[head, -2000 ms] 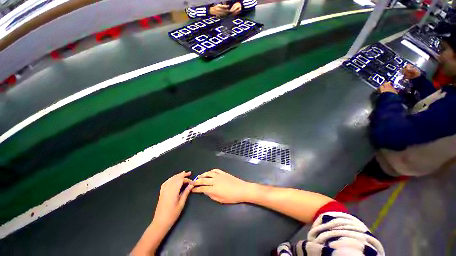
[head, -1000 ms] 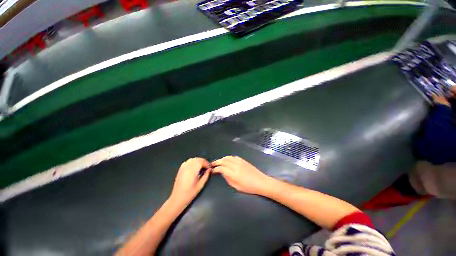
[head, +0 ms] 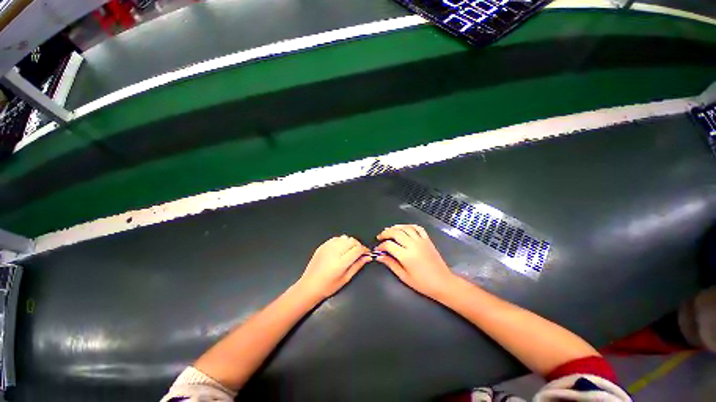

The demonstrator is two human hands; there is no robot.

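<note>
My left hand (head: 337,264) and my right hand (head: 412,257) meet at the fingertips above the dark bench (head: 259,259). Between the fingertips is a tiny piece (head: 376,253), partly pale and mostly hidden, too small to name. Both hands appear to pinch it. A long clear liner sheet (head: 479,223) with close rows of small dark marks lies flat on the bench, beyond and to the right of my right hand.
A green conveyor belt (head: 259,149) with a white edging (head: 275,188) runs beyond the bench. A black tray with white rectangles (head: 480,17) sits across the belt. Trays are cut off at the left edge (head: 8,322) and right edge (head: 706,124). A person's sleeve shows at lower right.
The view has turned left, so the liner sheet and trays sit further right and a tray edge appears at left. My hands remain together at the fingertips.
</note>
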